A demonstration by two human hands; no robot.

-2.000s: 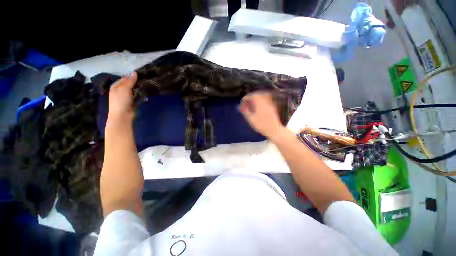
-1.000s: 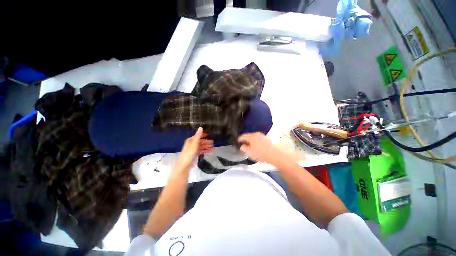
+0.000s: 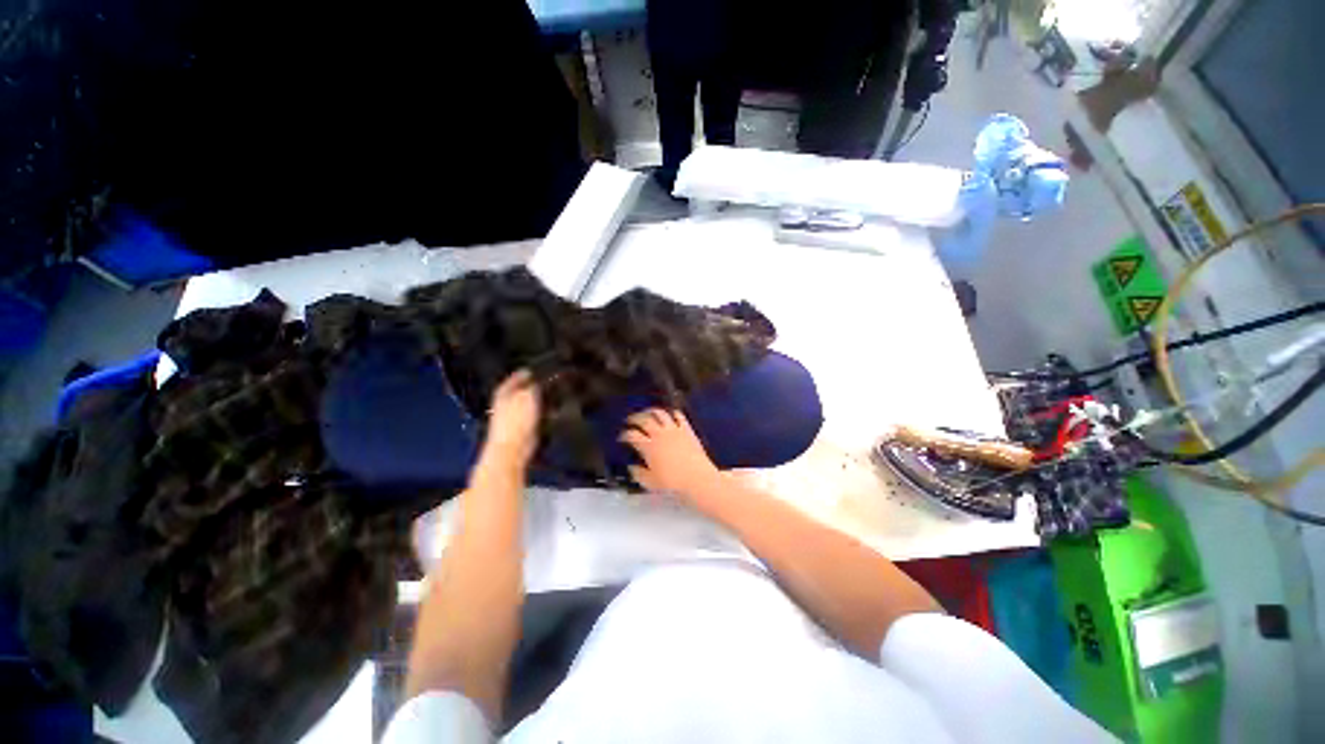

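Note:
A dark plaid garment (image 3: 581, 342) lies bunched across the padded navy board (image 3: 756, 414), leaving both board ends showing. My left hand (image 3: 513, 411) is at the garment's near edge, left of the board's middle, slightly blurred. My right hand (image 3: 663, 443) is on the garment's near edge further right, fingers bent over the dark cloth. Whether the fingers of either hand grip the cloth cannot be told clearly. The steam iron (image 3: 952, 472), with a tan handle, stands at the right of the table, untouched.
A garment pile (image 3: 276, 509) hangs over the table's left end. The white table (image 3: 901, 342) carries white beams (image 3: 814, 182) and a small metal tool (image 3: 821, 221) at the back. Plaid cloth (image 3: 1083, 494), hose and cable are at the right, above a green container (image 3: 1141, 611).
The garment has moved left and spread along the board, covering its middle. My left hand has moved slightly left and my right hand left. The view has tilted up, showing more floor behind.

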